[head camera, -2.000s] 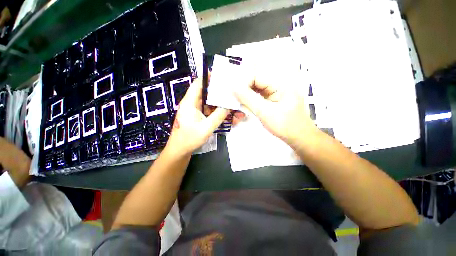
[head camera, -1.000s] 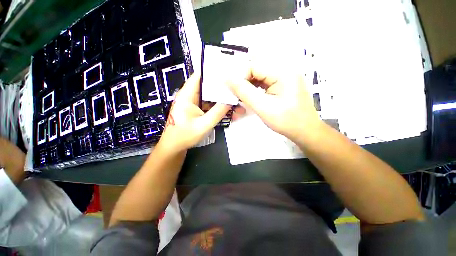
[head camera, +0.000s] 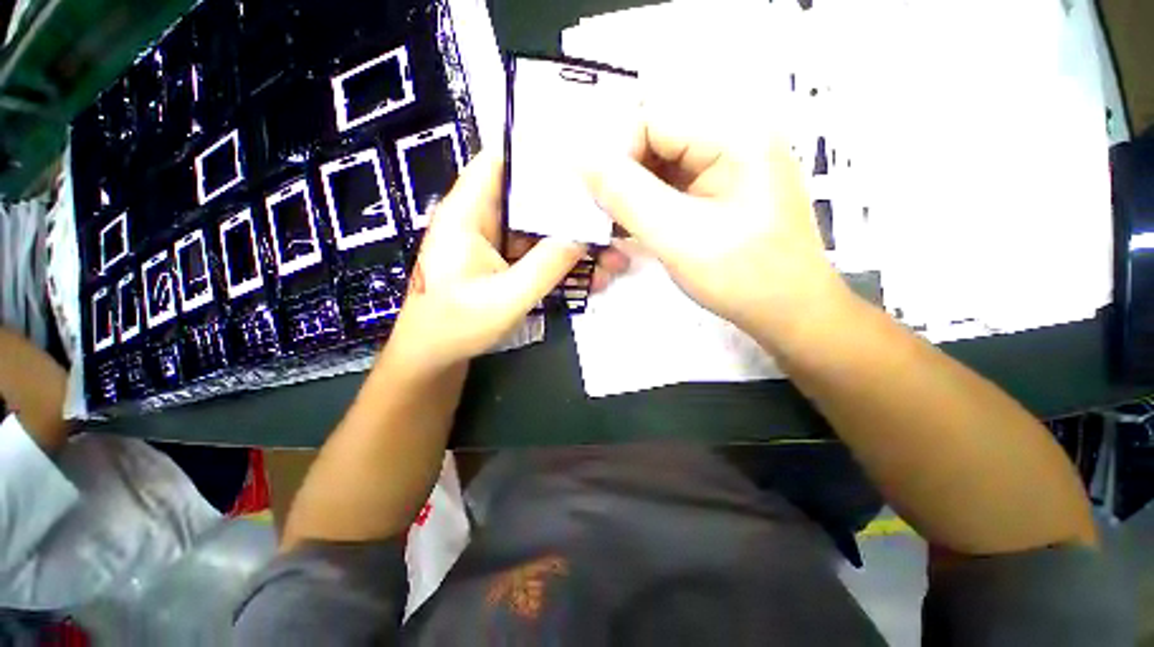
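Observation:
A black phone front housing (head camera: 577, 293) with rows of small keys at its lower end is held up before me. A white film piece (head camera: 551, 152) covers its upper part, with a small slot near the top edge. My left hand (head camera: 468, 272) holds the housing from the left and below, its thumb across the lower part. My right hand (head camera: 721, 215) has its thumb and fingers at the right side of the film; its fingertips are partly hidden and overexposed. White die-cut sheets (head camera: 671, 341) lie beneath the hands.
A shiny black parts tray (head camera: 272, 158) with white window frames on parts lies at left. A larger white sheet stack (head camera: 974, 164) lies at right. A black object (head camera: 1135, 272) stands at the right edge. A neighbouring person's arm (head camera: 32, 373) shows at far left. The green bench edge (head camera: 633, 423) runs in front.
The film piece now lies squarer over the housing's upper part, with its slot near the top edge. Both hands and the housing are slightly higher in view. The surroundings have shifted in view.

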